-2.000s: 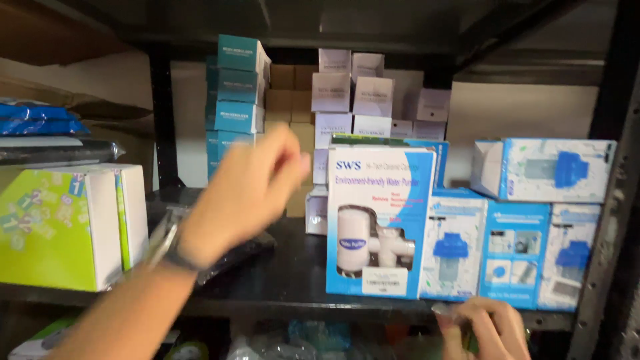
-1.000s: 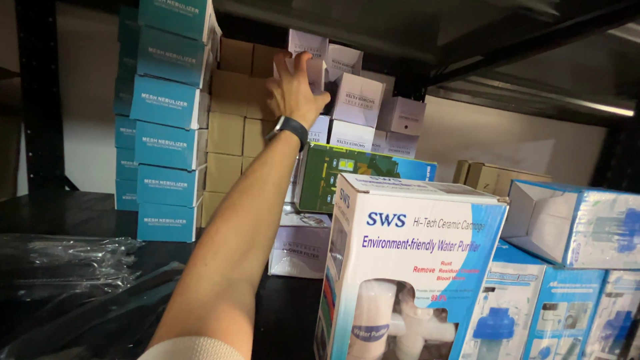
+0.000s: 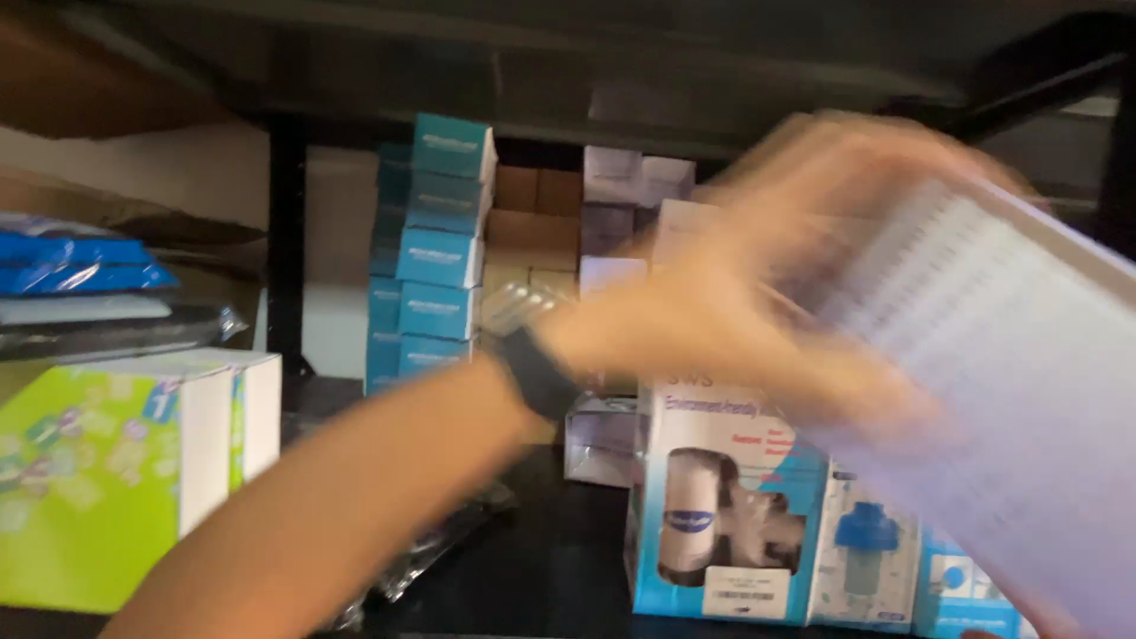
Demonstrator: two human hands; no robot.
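Note:
My left hand (image 3: 754,293), blurred and with a dark band on its wrist, grips the upper end of a pale lavender-white carton (image 3: 994,382) that bears printed text. The carton is tilted close to the camera at the right. Of my right hand (image 3: 1034,612) only a small part shows, under the carton's lower edge; whether its fingers close on it cannot be told. Behind the carton, the SWS water purifier box (image 3: 723,524) stands upright on the black shelf (image 3: 550,550). Stacked small white-lavender boxes (image 3: 612,177) stand farther back.
Teal mesh nebulizer boxes (image 3: 444,257) and brown cardboard boxes (image 3: 532,235) are stacked at the back. Green-and-white boxes (image 3: 98,479) and blue plastic-wrapped packs (image 3: 80,257) are at the left. Blue-and-white filter boxes (image 3: 865,550) line the right front. A black upright post (image 3: 286,248) stands behind.
My left hand has come back from the stacked pale boxes and is now at the right with a pale carton. The view has swung back to the left.

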